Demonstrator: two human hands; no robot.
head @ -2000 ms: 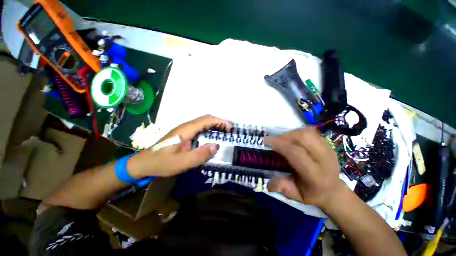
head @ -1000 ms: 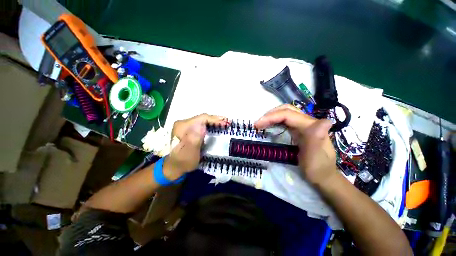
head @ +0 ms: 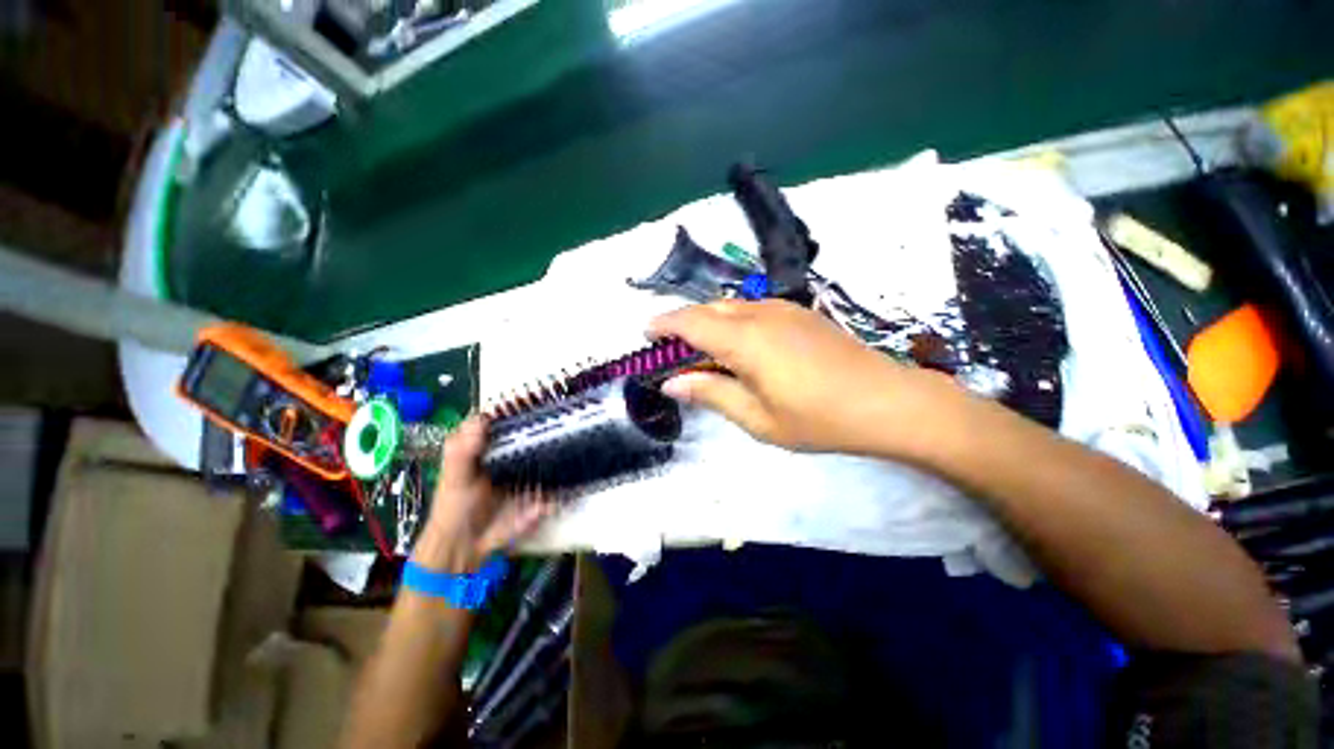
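Observation:
The silver-grey brush barrel (head: 578,436) with black bristles lies tilted over the front of the white cloth, its open dark end facing right. My left hand (head: 465,498) holds its left end, the thumb and fingers around it. My right hand (head: 783,373) is at the barrel's right end and grips the dark bristle strip with magenta-pink teeth (head: 632,363) between thumb and fingers. The strip lies along the barrel's upper side; whether it sits in a slot I cannot tell.
Behind are the grey-black handle housing (head: 691,269), a black handle part (head: 773,231) and wires. A pile of small black parts (head: 1012,315) lies right, then an orange scraper (head: 1233,362). The multimeter (head: 264,398) and solder spool (head: 372,439) are left, the green conveyor (head: 483,190) beyond.
The view has swung. The barrel has turned from lying flat to tilted, with its open end showing. The pink-toothed strip is now at its upper side, gripped by my right hand.

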